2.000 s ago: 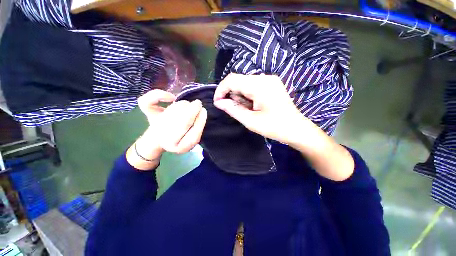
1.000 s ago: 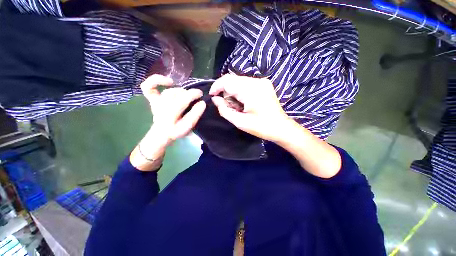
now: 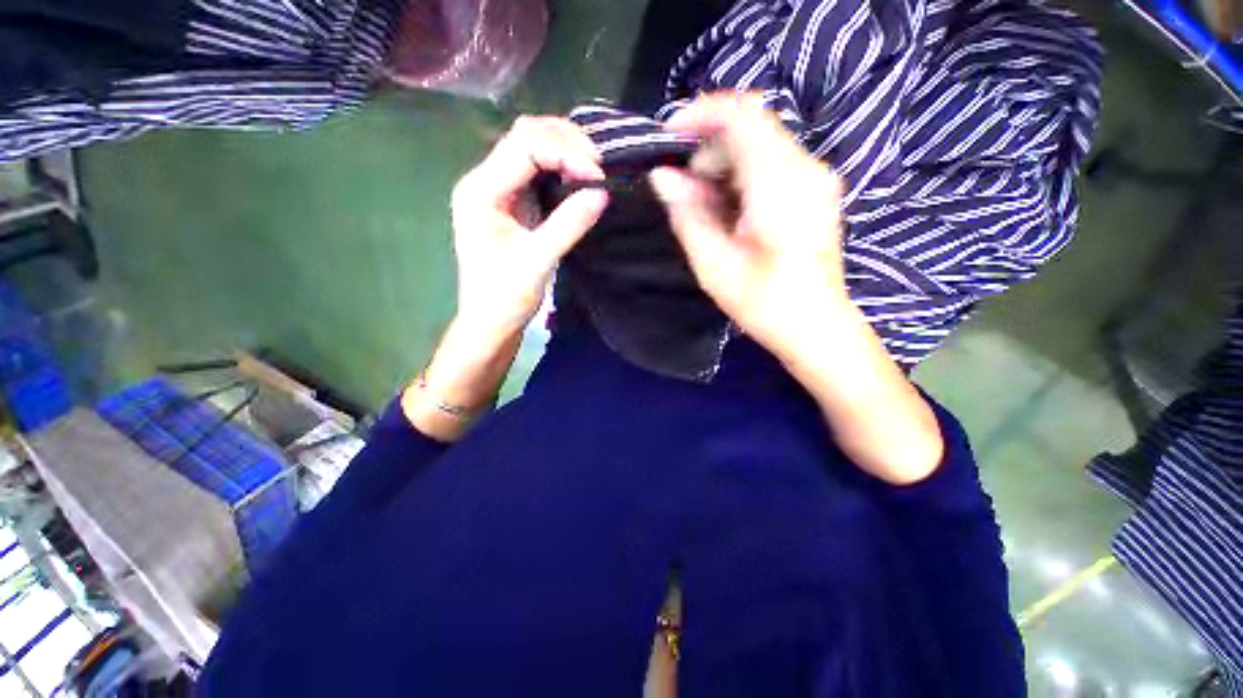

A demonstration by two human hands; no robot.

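A navy-and-white striped garment lies bunched ahead of me and to the right. Its dark facing hangs below my hands, with a pale stitched edge at its lower corner. My left hand pinches the folded edge between thumb and fingers, where a striped strip shows along the top. My right hand is at the same edge, a little to the right; its fingertips are slightly blurred. No needle or thread can be made out between the fingers.
Striped cloth hangs at the upper left and far right. A pinkish translucent container stands at the top. Blue crates and a grey-topped surface are at lower left. A blue rail crosses the upper right corner.
My view has shifted, showing more of the crates at lower left. My left hand now grips the edge with thumb below, and the striped side is turned more into view. Both hands sit higher in the picture.
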